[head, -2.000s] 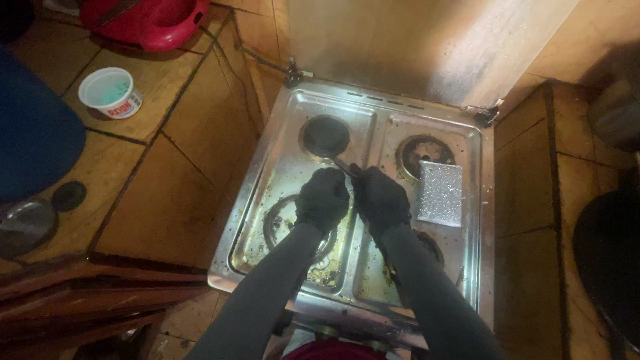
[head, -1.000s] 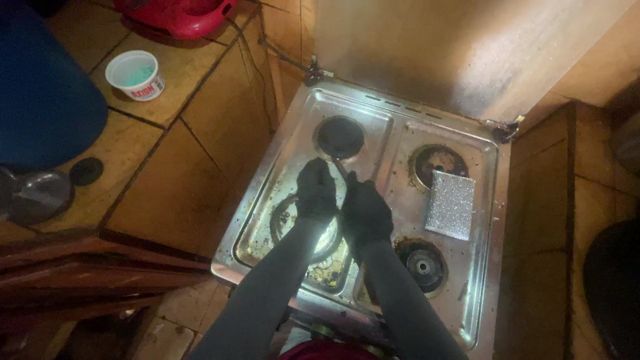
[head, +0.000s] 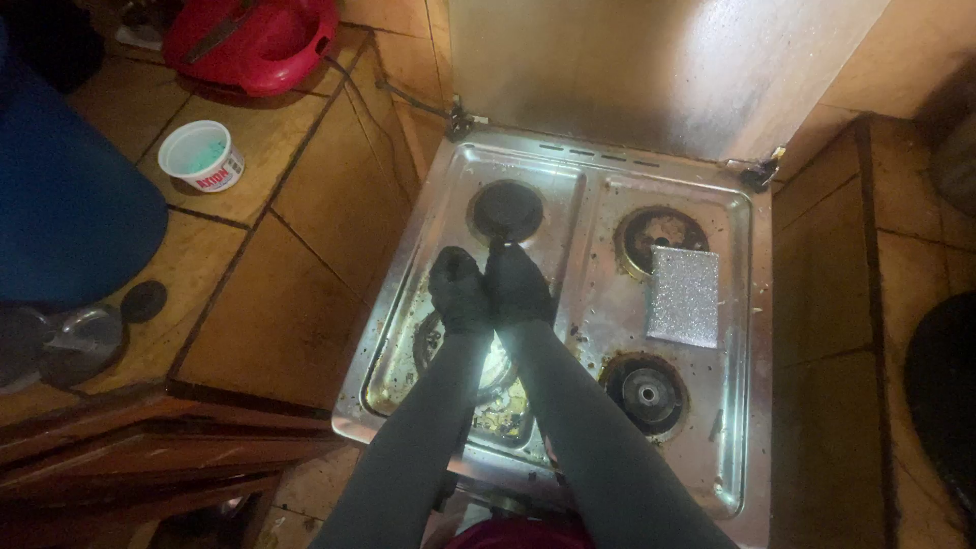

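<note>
Both of my hands are dark and close together over the left half of a soiled metal gas stovetop (head: pixel 591 305). My left hand (head: pixel 460 286) lies beside my right hand (head: pixel 518 286), just below the rear left burner cap (head: pixel 506 212). A small dark tip shows at the top of my right hand; what it belongs to is hidden. The fingers of my left hand are too dark to read. A silvery scouring sponge (head: pixel 684 296) rests partly over the rear right burner (head: pixel 663 238). The front right burner (head: pixel 646 395) is exposed, and my arms partly cover the front left one.
The stove's raised lid (head: pixel 625 69) stands behind. On the tiled counter at left are a white tub (head: pixel 201 156) with green paste, a red appliance (head: pixel 252 46) with a cord, a blue container (head: pixel 69 183) and a clear lidded vessel (head: pixel 84 343). A black round object (head: pixel 945 381) sits at right.
In the earlier frames a thin tool reached from my hands toward the rear left burner; now only a small dark tip shows. The sponge stays beside the rear right burner.
</note>
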